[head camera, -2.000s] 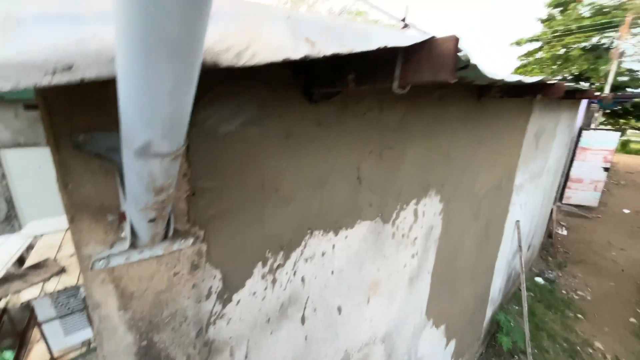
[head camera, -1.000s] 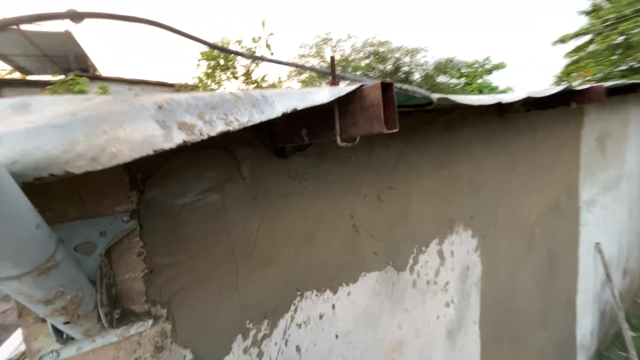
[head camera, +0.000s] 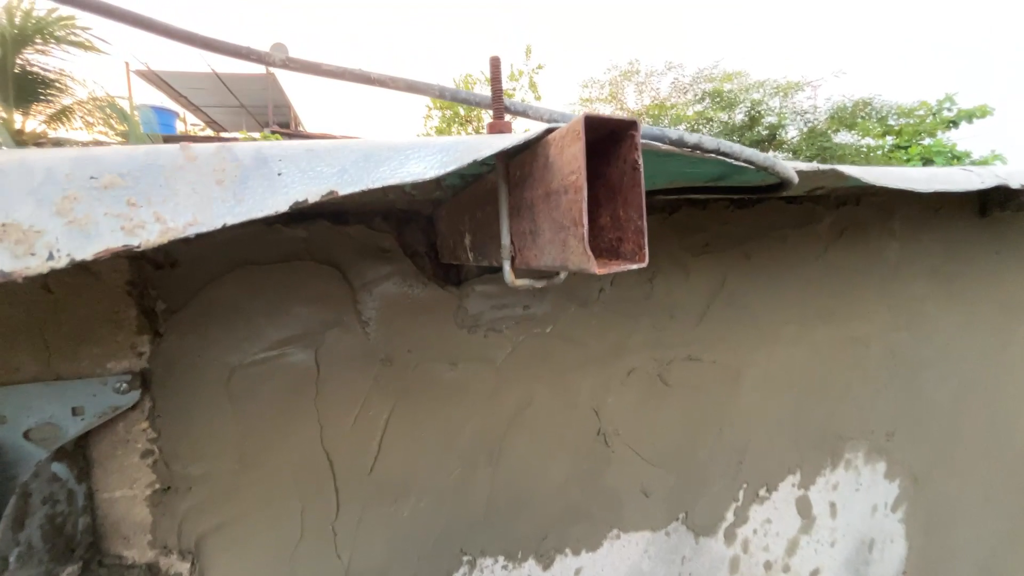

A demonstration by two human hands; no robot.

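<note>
Neither of my hands shows in the head view. Fresh grey-brown mortar (head camera: 496, 416) covers most of the wall, with thin cracks and ridges at the left. Lower down, an uncoated white patch of wall (head camera: 832, 520) has ragged, splashed edges. A rusty rectangular steel tube (head camera: 552, 196) juts out of the wall's top under the roof sheet, its hollow end facing me. A bent metal hook rod (head camera: 506, 224) wraps around its side and underside. Around the tube's base the mortar is uneven, with a dark gap beside it.
The metal roof sheet's edge (head camera: 200, 192) overhangs the wall. A threaded rod (head camera: 497, 92) stands above it, and a dark hose or cable (head camera: 360, 76) crosses over the roof. A perforated metal bracket (head camera: 64, 416) sits at the left corner. Behind are a blue tank (head camera: 158, 120) and trees (head camera: 720, 112).
The view has turned up and moved closer to the wall's top and the steel tube. The pole at the left and the ground at the right have left the view.
</note>
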